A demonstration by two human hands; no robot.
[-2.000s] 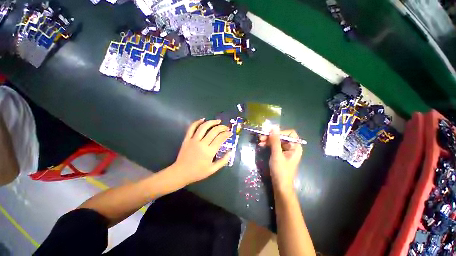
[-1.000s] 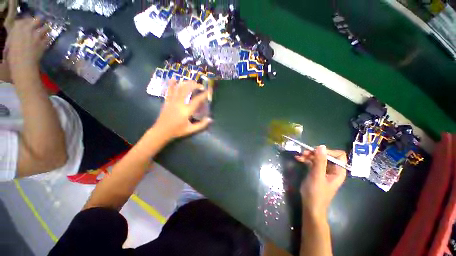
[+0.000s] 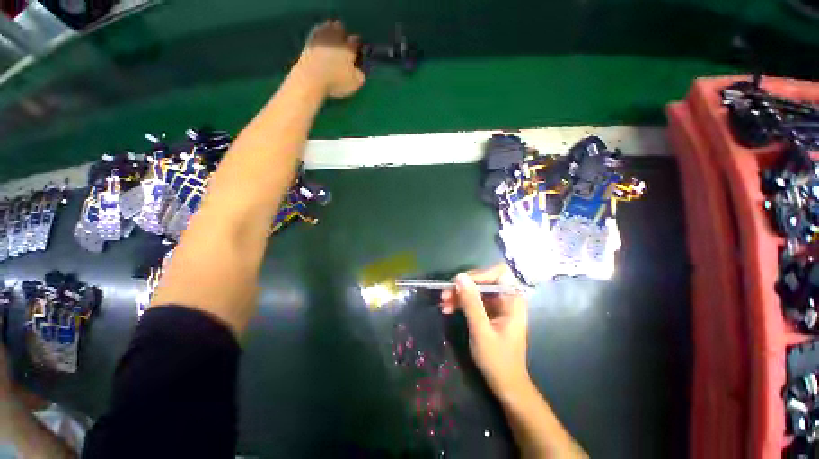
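My left hand (image 3: pixel 334 59) is stretched out over the green strip beyond the bench, at a small dark assembly (image 3: pixel 390 56); blur hides whether its fingers grip it. My right hand (image 3: pixel 489 318) holds a slim silver-white pointed tool (image 3: pixel 427 284) level over the bench. The tool's tip is beside a translucent yellow sheet (image 3: pixel 388 267) lying flat, with bright glare at its lower edge. Red and pink specks (image 3: pixel 431 394) are scattered nearer me. No board lies under either hand on the bench.
Board piles lie at right (image 3: pixel 561 220) and at left (image 3: pixel 112 211), partly behind my left forearm. Another pile (image 3: pixel 58 323) lies nearer left. A red-pink tray (image 3: pixel 718 260) of dark parts stands at right. Another person's arm (image 3: pixel 27 421) shows at lower left.
The view has turned. My left hand has left the boards on the bench and reached out to the green strip. My right hand still holds the tool near the yellow sheet.
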